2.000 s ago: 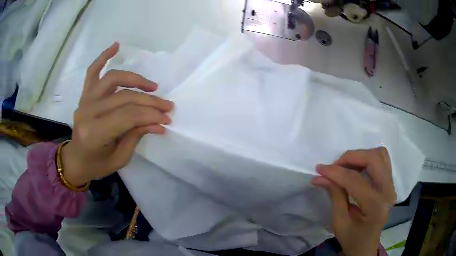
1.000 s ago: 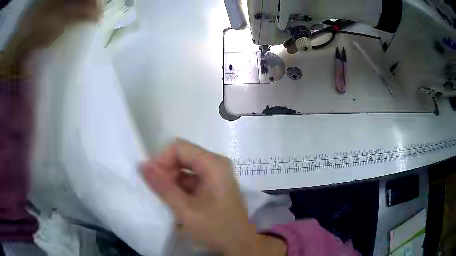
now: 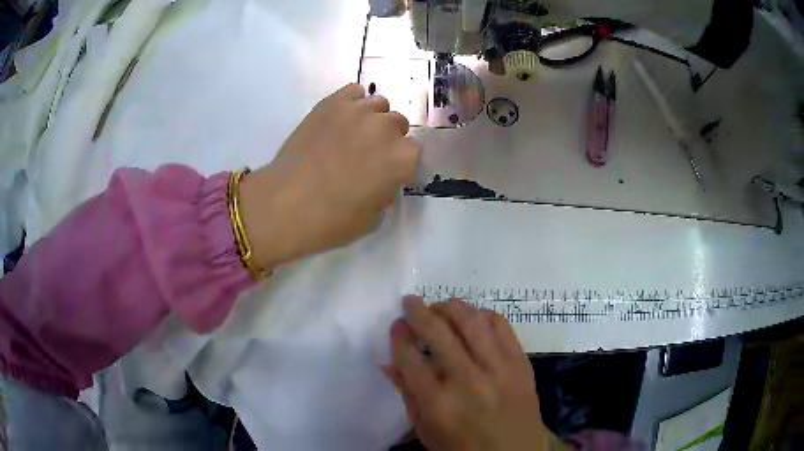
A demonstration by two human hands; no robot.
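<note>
The white fabric panel (image 3: 300,308) lies over the left part of the table and hangs over its front edge. My left hand (image 3: 344,172) rests on it just left of and in front of the needle plate (image 3: 458,95), fingers curled, fingertips hidden. My right hand (image 3: 467,370) pinches the panel's right edge near the table's front edge. The presser foot (image 3: 442,84) is under the sewing machine head (image 3: 450,26); whether cloth lies under it is hidden by glare and my left hand.
Pink thread snips (image 3: 599,119) and a thin pale rod (image 3: 666,114) lie on the machine bed. Scissors (image 3: 569,46) lie behind them. A printed ruler scale (image 3: 599,306) runs along the front edge. Cream strips (image 3: 75,66) lie at the far left.
The panel, first held up between both hands, then swung left, now lies on the table. My left hand has moved in beside the needle plate; my right hand has moved slightly right and down.
</note>
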